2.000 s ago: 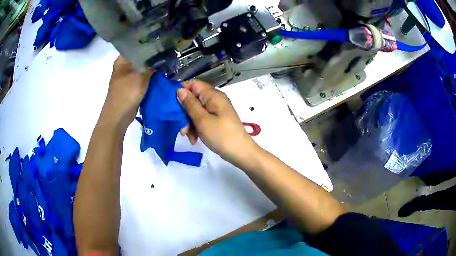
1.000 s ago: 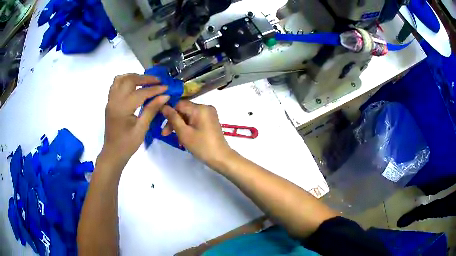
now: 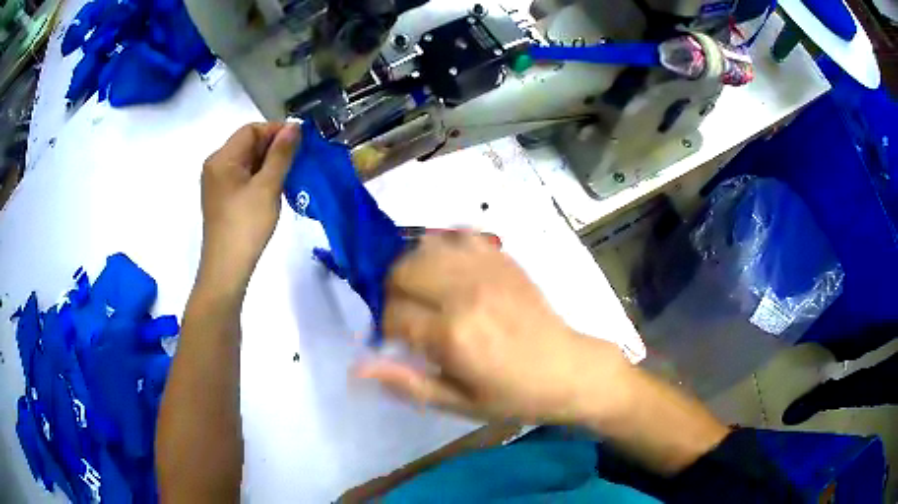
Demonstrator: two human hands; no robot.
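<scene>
A blue fabric piece (image 3: 345, 212) with a small white print is stretched between both hands in front of the sewing machine's arm tip. My left hand (image 3: 248, 182) pinches its upper corner near the needle area. My right hand (image 3: 473, 320) is blurred and grips or covers the lower right end of the cloth. Red-handled thread snips (image 3: 482, 239) lie on the table, partly hidden behind my right hand. The yellow piece at the arm tip (image 3: 369, 159) shows just right of the cloth.
The sewing machine (image 3: 532, 113) stands at the top, with blue binding tape (image 3: 601, 53) running into it. A blue work pile (image 3: 94, 379) lies at near left, a second pile (image 3: 143, 49) at upper left. A clear plastic bag (image 3: 773, 256) is on the floor at right.
The hands were close together at the cloth by the arm tip; now the cloth is drawn out between them. My right hand has moved down and right, over part of the snips.
</scene>
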